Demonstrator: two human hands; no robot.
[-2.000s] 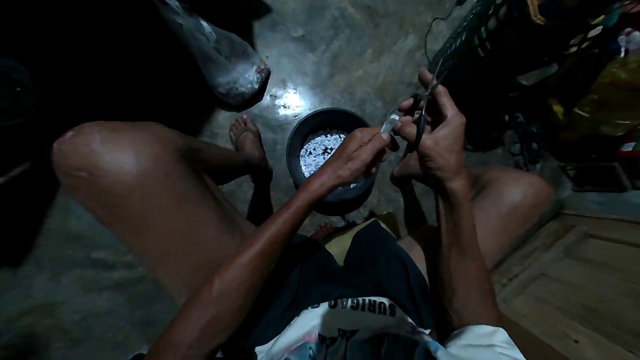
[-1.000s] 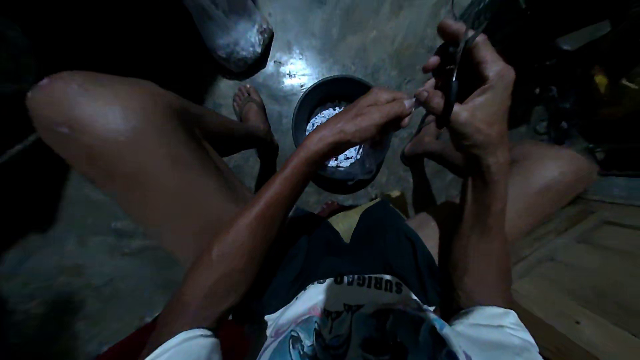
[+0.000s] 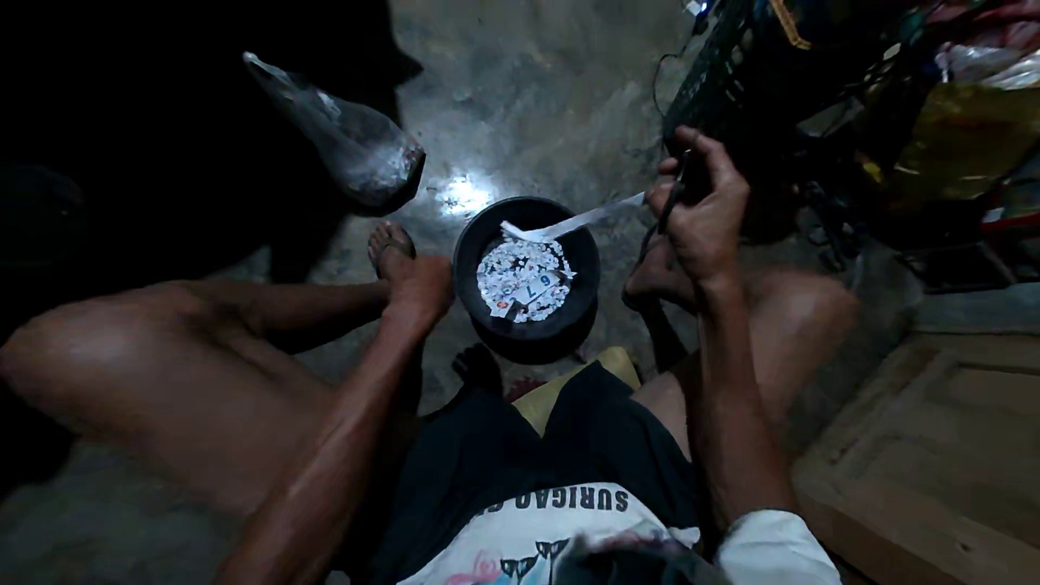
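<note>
A round black bucket (image 3: 588, 284) stands on the floor between my feet. Small cut pieces of white paper (image 3: 524, 264) lie inside it, with a larger printed scrap (image 3: 536, 288) on top. My right hand (image 3: 703, 203), right of the bucket, has dark-handled scissors (image 3: 673, 195) on its fingers; their blades are hard to make out. From near its thumb a long white strip (image 3: 597, 218) reaches over the bucket, its curled end above the pieces. My left hand (image 3: 418, 288) is at the bucket's left side, beside my foot; its fingers are hidden and I cannot tell what it holds.
A clear plastic bag (image 3: 349, 142) with contents at its bottom lies on the concrete floor (image 3: 520, 89) at upper left. A dark plastic crate (image 3: 711, 81) stands at upper right, near assorted bags. A wooden panel (image 3: 934, 439) is at lower right.
My left hand has moved away from my right hand, down to the left side of the bucket. A long white strip now extends from my right hand over the bucket.
</note>
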